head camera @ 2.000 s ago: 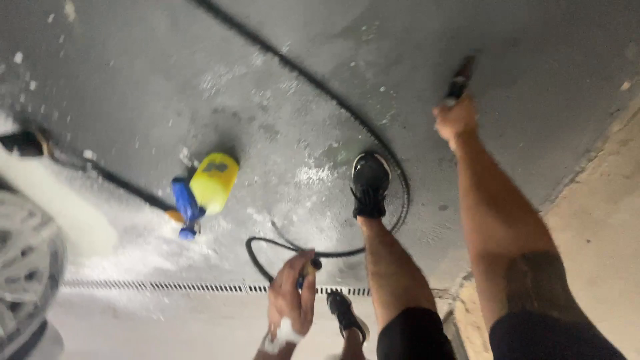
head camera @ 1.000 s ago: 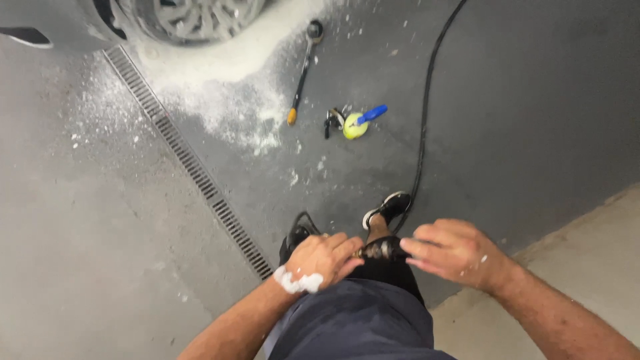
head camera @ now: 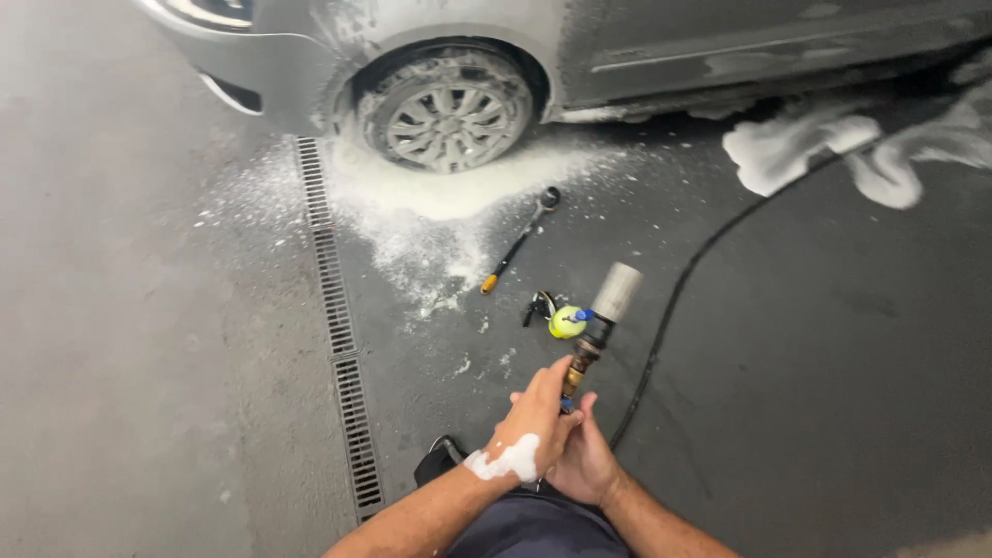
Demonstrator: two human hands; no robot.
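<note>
Both hands are together in front of my body at the lower end of a foam gun with a white cylindrical nozzle and brass fittings, which points up and away. My left hand, with white foam on its wrist, is closed around the brass and blue fitting. My right hand is pressed against the same end from the right and below; its grip is partly hidden. Just beyond the fittings is a yellow spray bottle with a blue trigger, on the floor or seen past the gun. A black hose runs up to the right.
A silver car stands ahead, its wheel ringed by white foam. A long-handled brush with an orange tip lies on the floor. A metal drain grate runs along the left. More foam lies beside the car at right.
My hands, apart two seconds ago, have come together at the fittings. The white nozzle now shows beyond them. The view has swung toward the car.
</note>
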